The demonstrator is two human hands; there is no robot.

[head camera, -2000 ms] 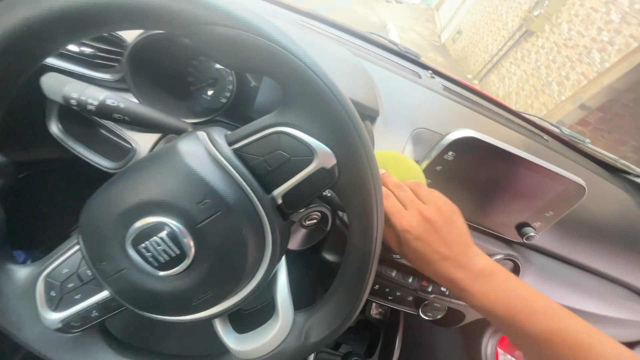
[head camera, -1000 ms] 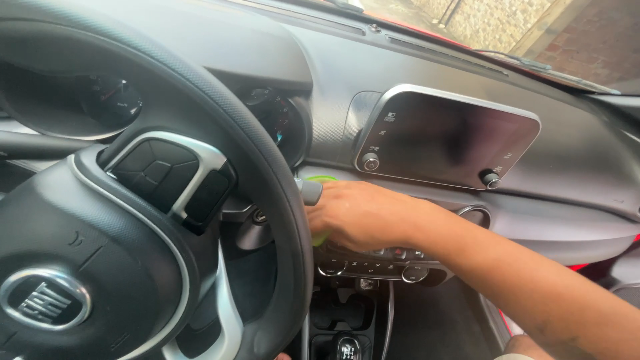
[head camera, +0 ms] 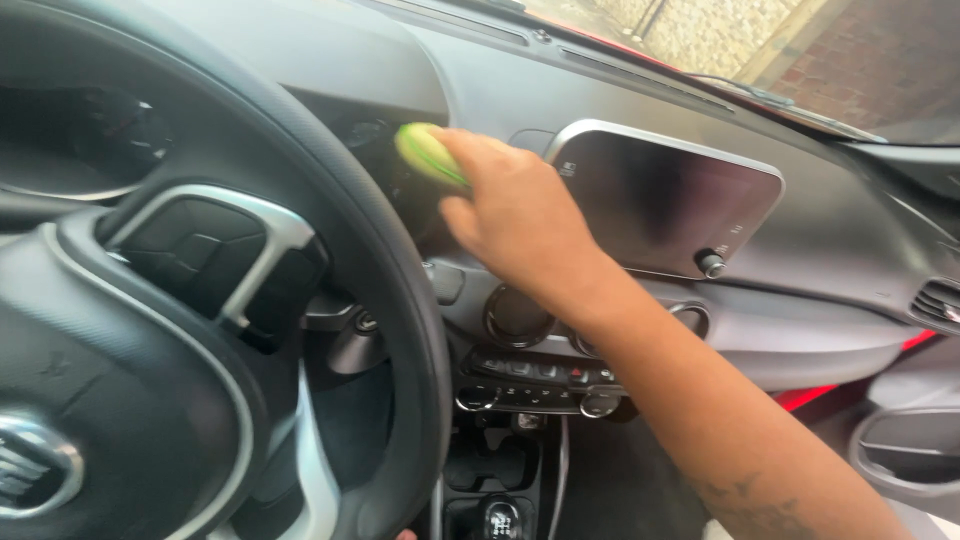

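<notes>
My right hand (head camera: pixel 514 202) holds a yellow-green applicator pad or sponge (head camera: pixel 431 156), blurred by motion. The pad is by the right end of the instrument cluster (head camera: pixel 364 139), just beyond the rim of the steering wheel (head camera: pixel 390 247). The back of the hand partly covers the left side of the touchscreen (head camera: pixel 667 199). Of my left hand I can make out nothing for certain; a small bit of skin shows at the bottom edge, beside the wheel rim, and whose it is cannot be told.
Below the screen lie round air vents (head camera: pixel 517 315) and the climate control panel (head camera: pixel 532 397). A gear lever (head camera: pixel 502 517) stands at the bottom. The wiper stalk (head camera: pixel 442 283) sticks out right of the wheel rim. The windshield runs along the top right.
My right hand has moved up with the pad, from low beside the stalk to the cluster's right end. The view has shifted to the right since the oldest frame.
</notes>
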